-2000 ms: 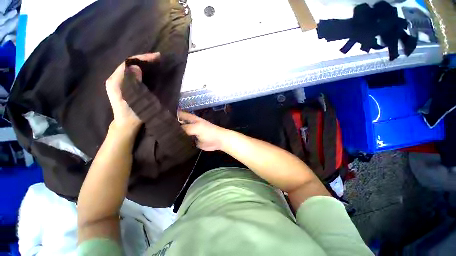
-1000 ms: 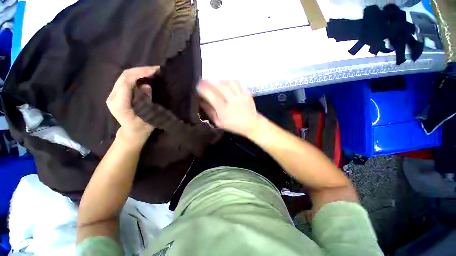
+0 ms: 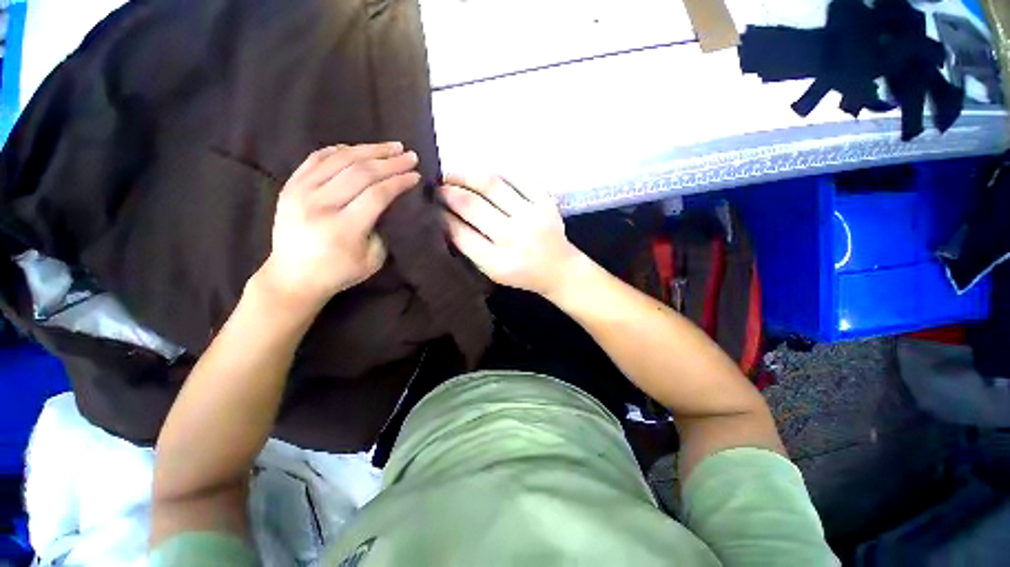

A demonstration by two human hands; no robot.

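The large dark brown garment [image 3: 166, 166] covers the left of the white table and hangs down towards my lap. Its ruffled waistband [image 3: 437, 277] runs down between my hands to a loose lower end near my shirt. My left hand [image 3: 338, 216] holds the waistband with bent fingers, the thumb hidden partly in the cloth. My right hand [image 3: 509, 233] pinches the waistband edge beside the table's front edge, its fingertips close to those of my left hand.
The white table [image 3: 554, 122] holds a tan strip [image 3: 714, 24] and bunched black fabric strips [image 3: 864, 61] at right. Below are a blue bin [image 3: 886, 266] and a red-and-black backpack [image 3: 698, 288]. White garments [image 3: 83, 465] lie at lower left. A pale patch [image 3: 89, 310] shows at the garment's left.
My left hand has turned over and moved right and slightly up, with the waistband now laid against the garment edge. My right hand rose from below the table edge to grip there.
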